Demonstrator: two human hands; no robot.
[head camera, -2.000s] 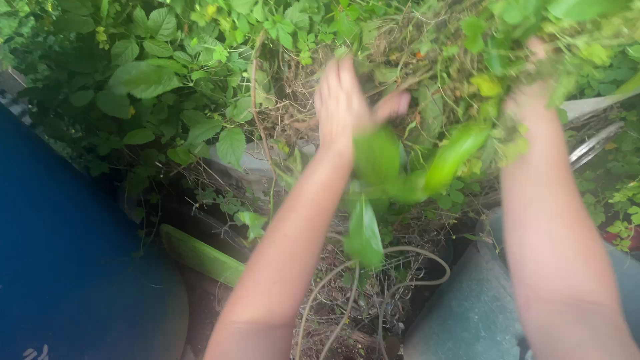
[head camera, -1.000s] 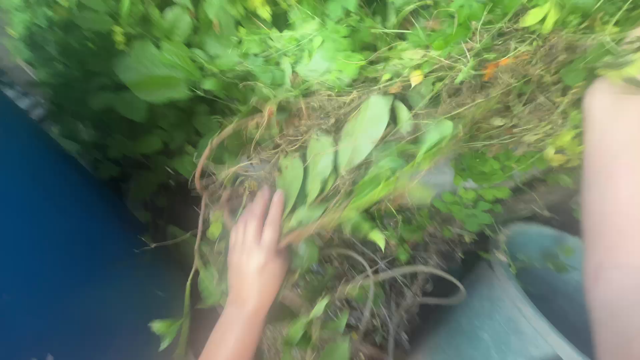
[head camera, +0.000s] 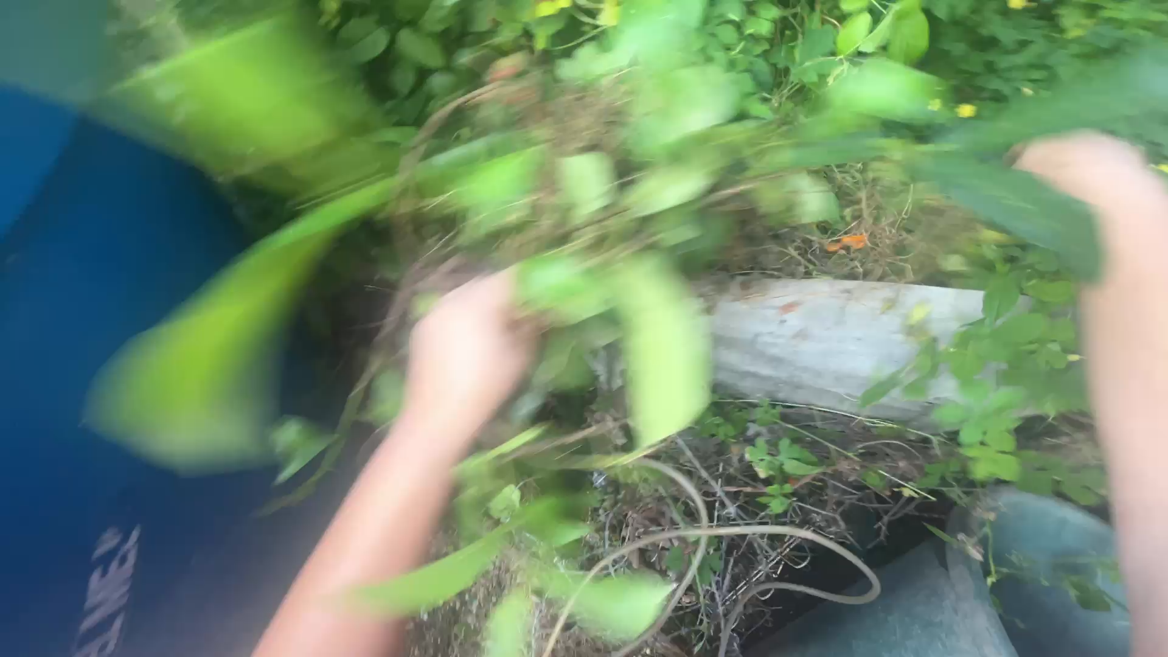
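Note:
My left hand (head camera: 470, 351) is closed around a tangle of leafy vines (head camera: 584, 201) left of centre, its fingers partly covered by leaves. Broad green leaves, blurred, hang around it. At the upper right is my right hand (head camera: 1086, 169), with a dark green leaf (head camera: 1022, 201) beside it; blur and foliage hide its fingers. Vine stems stretch between the two hands. Behind them lies a pale grey weathered log or beam (head camera: 830, 342).
A large blue container (head camera: 119, 347) with white writing stands at the left. Greenish plastic bins (head camera: 894, 602) are at the lower right. A looped hose or cord (head camera: 776, 531) lies over dry twigs. Dense foliage (head camera: 1077, 55) fills the back.
One second ago my left hand lay with its fingers extended on the vines; now it is closed on them. More of the pale log shows, and leaves now hang across the view.

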